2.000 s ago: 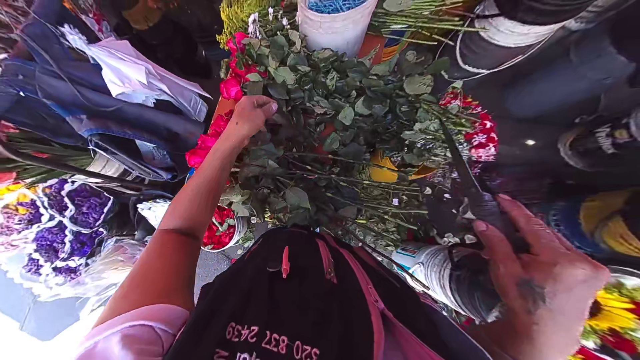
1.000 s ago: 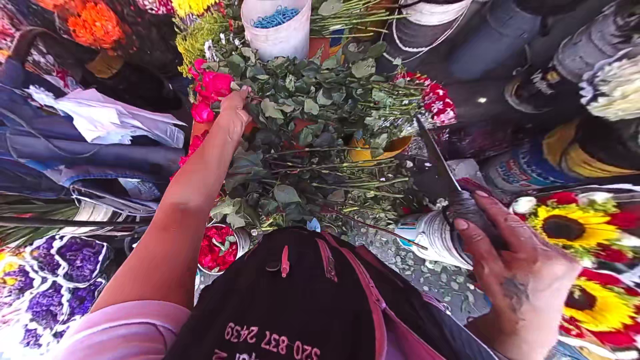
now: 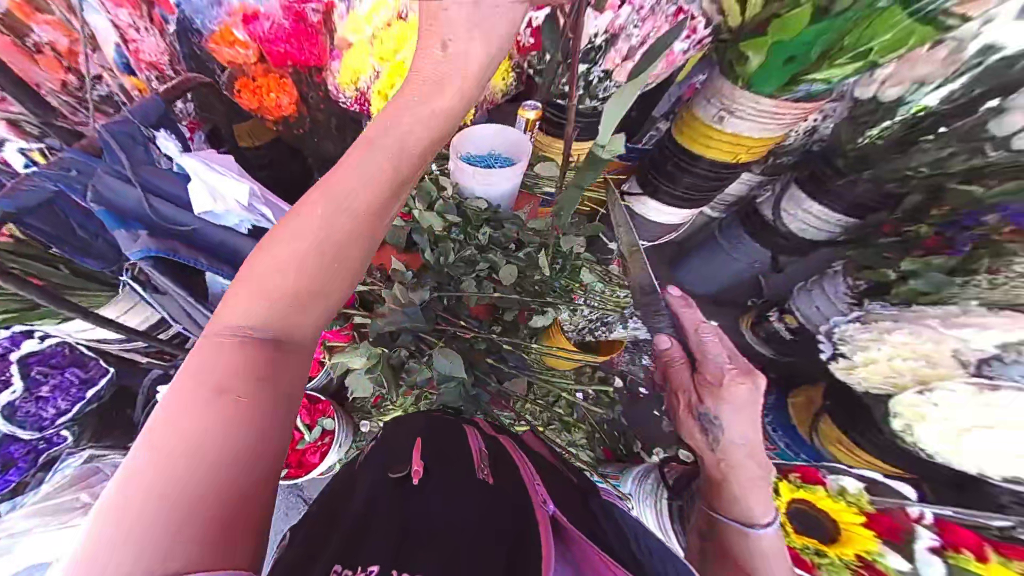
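Note:
My right hand [image 3: 712, 376] is closed on the handle of a long-bladed knife [image 3: 630, 248], its blade pointing up and away. My left arm reaches to the top edge, where my left hand [image 3: 472, 16] is mostly cut off by the frame. A long leafy stem [image 3: 570, 120] hangs just right of that hand; whether the fingers hold it cannot be seen. Between my arms lies a heap of leafy rose stems [image 3: 472, 264], cut ends toward the right. Red rose heads [image 3: 334, 344] show beside my left forearm.
A white bucket [image 3: 490, 172] with blue bands stands behind the heap, a can [image 3: 529, 116] beside it. Rose petals fill another bucket [image 3: 320, 440] at lower left. Wrapped buckets [image 3: 704, 160] stand to the right, sunflowers [image 3: 824, 520] at lower right. A black bag [image 3: 424, 512] is against my body.
My left hand has moved from the pink roses at the heap's left up to the top edge. A tall leafy stem now stands beside it. The knife remains in my right hand. The view has tilted up.

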